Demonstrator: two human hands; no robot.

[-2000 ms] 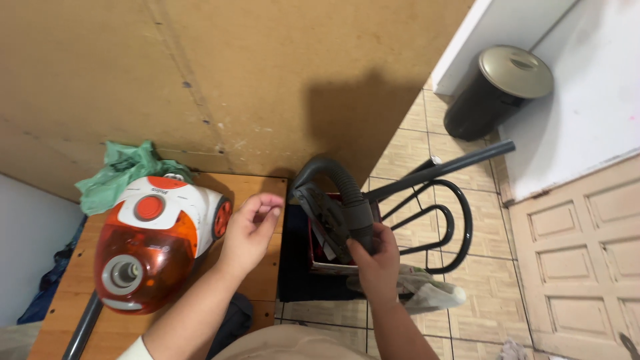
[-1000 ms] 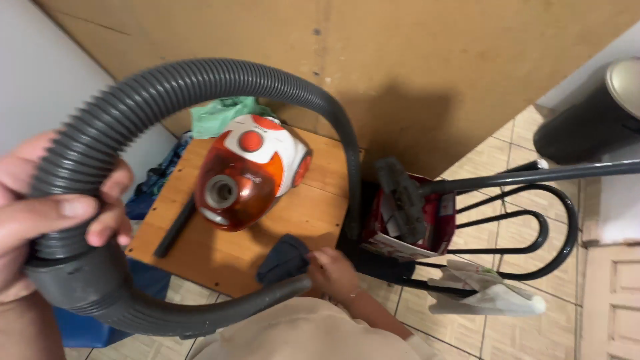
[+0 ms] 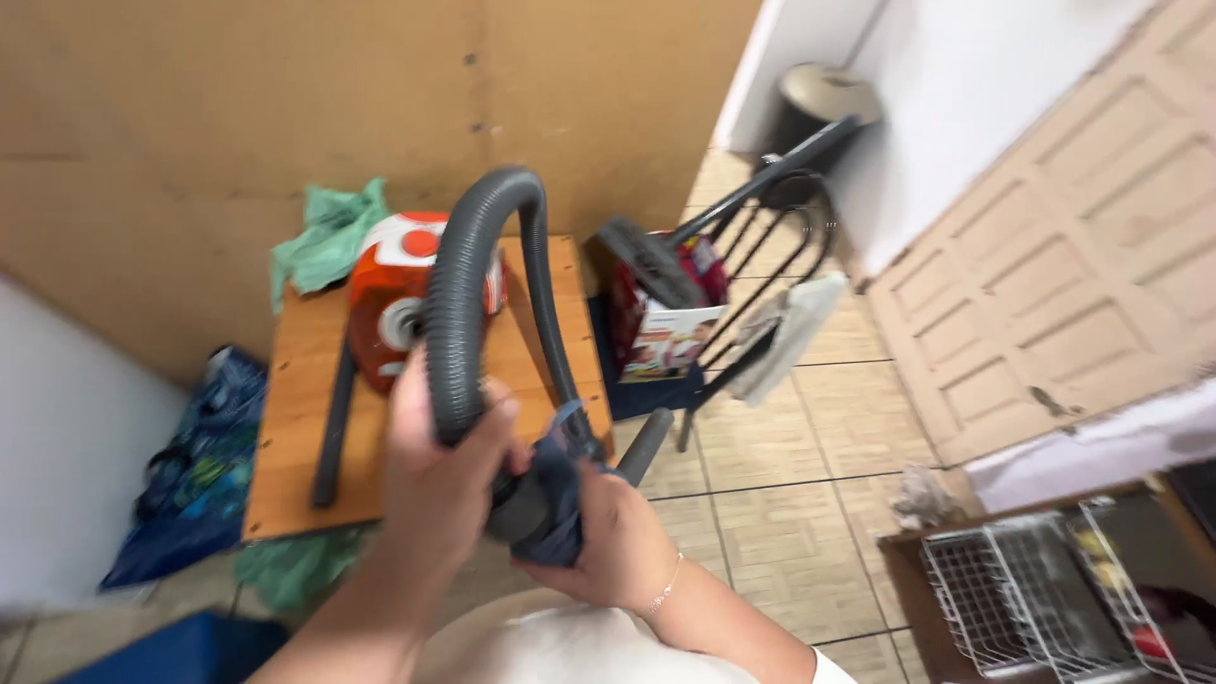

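Observation:
My left hand (image 3: 451, 456) grips a grey corrugated vacuum hose (image 3: 461, 294) near one end. That hose arches up and comes back down by my right hand (image 3: 613, 532), which holds a dark blue cloth (image 3: 559, 503) against the hose's end fitting (image 3: 518, 513). A rigid grey tube end (image 3: 646, 445) sticks out beyond my right hand. Behind the hose, an orange and white canister vacuum cleaner (image 3: 380, 275) rests on a wooden table (image 3: 294, 427). Left of my hands a dark tube (image 3: 332, 427) lies on the tabletop.
A cardboard box (image 3: 665, 332) holding a vacuum floor head (image 3: 651, 261) stands on a dark chair (image 3: 655, 397) at right. Green plastic (image 3: 328, 237) lies at the table's back corner. A bin (image 3: 822, 104), a panelled door (image 3: 1045, 285) and wire racks (image 3: 1026, 589) are further right.
My left hand has brought the hose from the far left to in front of me. My right hand has taken hold of the dark cloth, which lay on the table earlier.

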